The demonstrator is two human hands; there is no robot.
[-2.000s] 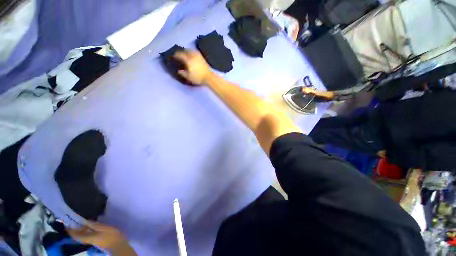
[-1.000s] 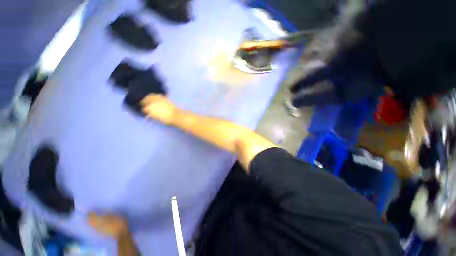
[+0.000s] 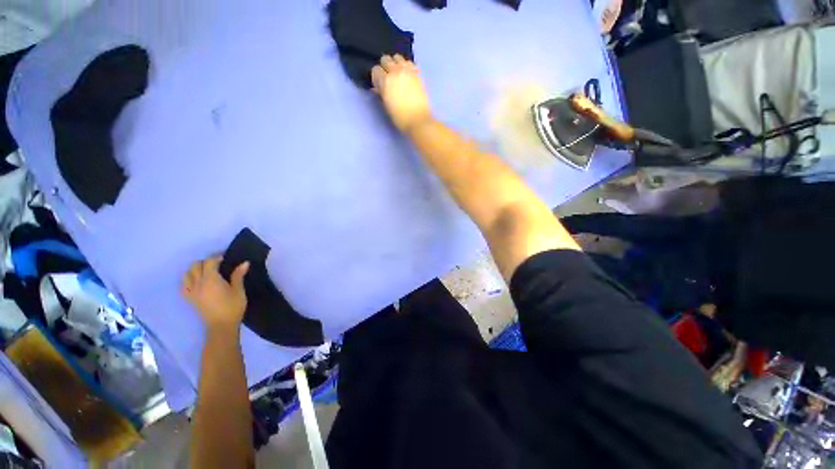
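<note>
A curved black cut piece (image 3: 267, 298) lies near the table's front edge. My left hand (image 3: 218, 289) is at its upper left end, with the thumb on top of the cloth. My right hand (image 3: 400, 92) has its fingers on the lower edge of another curved black piece (image 3: 364, 38) at the top middle. A larger black crescent (image 3: 96, 124) lies flat at the far left, untouched. The steam iron (image 3: 569, 128) rests at the table's right side, on a scorched patch, with its wooden handle and hose pointing right.
The lavender-blue table (image 3: 302, 165) has more black pieces cut off at the top edge. The iron's dark hose (image 3: 673, 147) runs off to the right. A white strap (image 3: 309, 417) hangs near my body. Cloth bundles lie beyond the left edge, with a brown board (image 3: 73, 403) below.
A curved piece now lies under my left hand, which has moved up onto the table. My right hand is now on a piece at the top. The view has shifted.
</note>
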